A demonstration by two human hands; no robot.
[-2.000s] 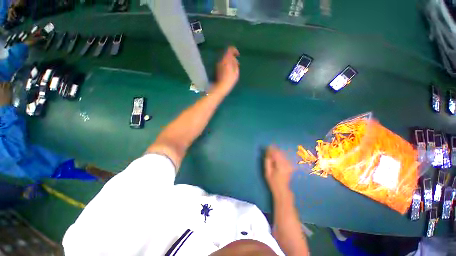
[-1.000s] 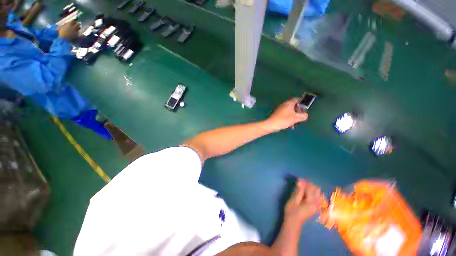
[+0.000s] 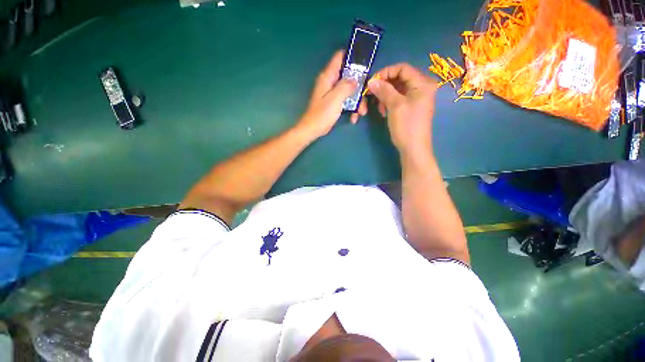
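Observation:
My left hand (image 3: 331, 95) holds a black and silver bar phone (image 3: 362, 58) upright over the green bench, screen above keypad, facing the camera. My right hand (image 3: 404, 95) is at the phone's lower right side and pinches a small orange part (image 3: 368, 86) between its fingertips, against or very near the phone's edge. Whether the part is seated cannot be told. A clear bag of orange parts (image 3: 544, 60) lies to the right, with loose pieces (image 3: 445, 69) spilling from its open end towards my right hand.
A lone phone (image 3: 117, 97) lies on the green bench (image 3: 233, 78) at the left, beside a small round item (image 3: 137, 101). Several grouped phones (image 3: 614, 109) lie right of the bag. Blue clothing (image 3: 42, 240) shows at the left edge, and a person's grey sleeve (image 3: 612, 205) at the right.
My left hand has brought the phone from the far side of the bench to in front of me. My right hand has moved from the bag's open end to the phone with an orange part.

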